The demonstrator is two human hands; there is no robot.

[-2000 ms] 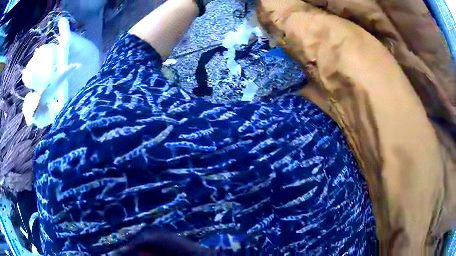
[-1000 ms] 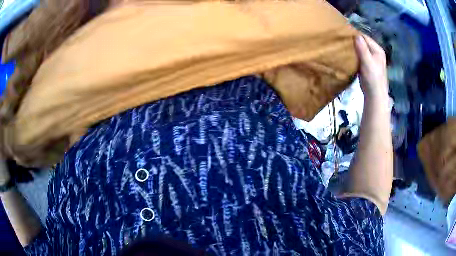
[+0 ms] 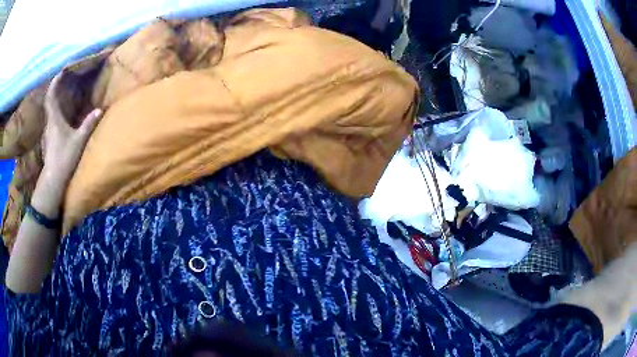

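A large puffy tan garment lies in folds across my lap and stretches to the left. My left hand, with a dark band at the wrist, grips its gathered edge on the left side; some fingertips are hidden in the folds. My right forearm, blurred, reaches out at the lower right edge, and my right hand is out of the picture. Another tan piece shows at the right edge, above that forearm.
A white table edge curves across the upper left. Right of my lap lie white bundles with cords, red-handled scissors and a check cloth. Dark and grey heaps lie behind. A pale blue rim curves at the right.
My right hand has let go of the tan garment's right end and moved out at the lower right. The garment now lies lower and more crumpled. My left hand has come into view on it.
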